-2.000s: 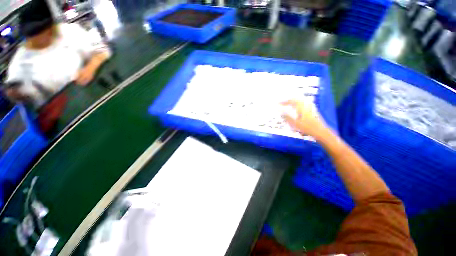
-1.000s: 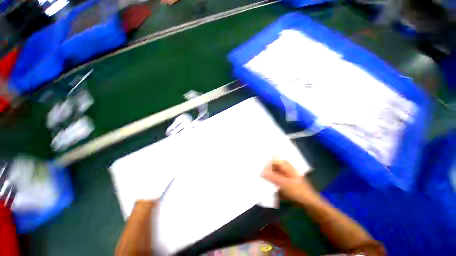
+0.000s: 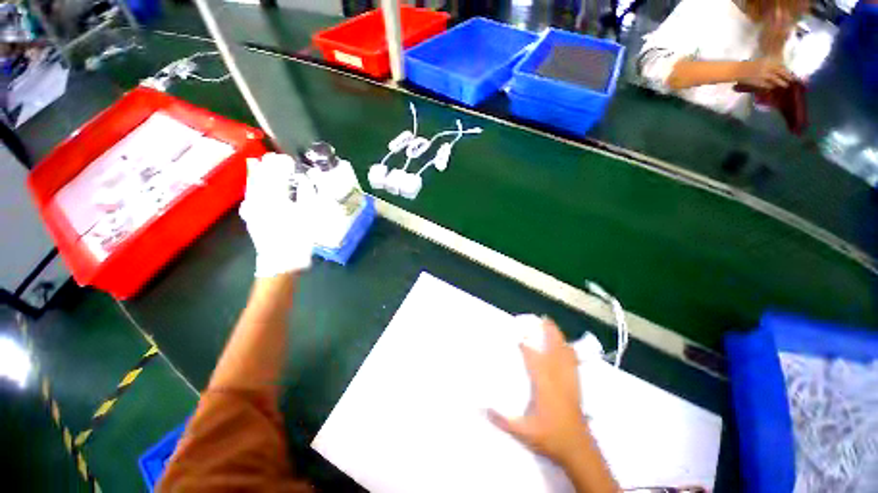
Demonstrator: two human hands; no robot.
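Observation:
My left hand (image 3: 279, 217), in a white glove, is at the bottles (image 3: 332, 178) in the small blue bin (image 3: 358, 231); the glove covers part of them, and I cannot tell whether it grips one. My bare right hand (image 3: 551, 400) lies over the white sheet (image 3: 414, 385), fingers around a small white piece (image 3: 529, 330) that blends into the sheet. A white cord (image 3: 618, 323) trails over the pale rail beyond my right hand, with a small white part by its near end.
A red bin (image 3: 120, 274) with small pale parts is at left. A blue tote (image 3: 762, 404) of white units is at right. White corded units (image 3: 397, 179) lie on the green belt. A person in white (image 3: 708, 48), empty-looking blue bins (image 3: 470, 63) and another red bin (image 3: 361, 43) are opposite.
The view has swung left. My left hand has moved from the sheet to the bottles. My right hand has moved from the sheet's edge nearest the tote to farther in on the sheet.

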